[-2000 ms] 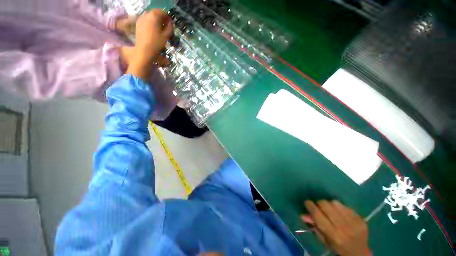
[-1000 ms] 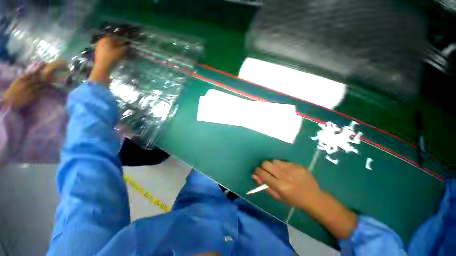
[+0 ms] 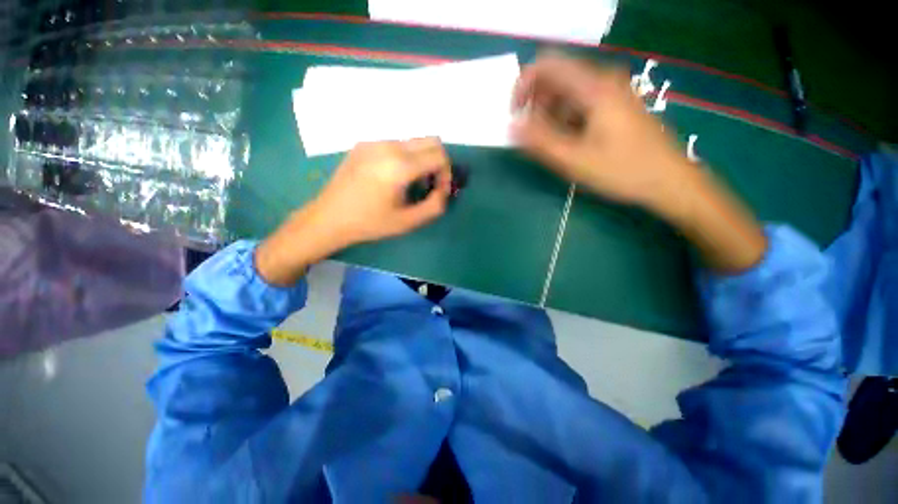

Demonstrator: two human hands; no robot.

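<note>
My left hand (image 3: 379,192) is closed on a small black round module (image 3: 421,187) just in front of the release-paper sheets (image 3: 409,103). My right hand (image 3: 601,128) is raised over the right end of the sheets and is blurred; I cannot tell whether it holds tweezers. White adhesive pieces (image 3: 650,87) show just past my right hand, which hides most of the pile.
Clear blister trays (image 3: 128,148) with rows of pockets lie at the left. A white stack (image 3: 502,15) lies beyond the red lines. A black pen (image 3: 793,84) lies at the far right. A pink sleeve (image 3: 84,271) is at the left and a blue sleeve (image 3: 876,266) at the right edge.
My left hand has moved from the blister trays to the middle of the mat with a black module in it. My right hand has moved up towards the sheets and pile. The view has turned.
</note>
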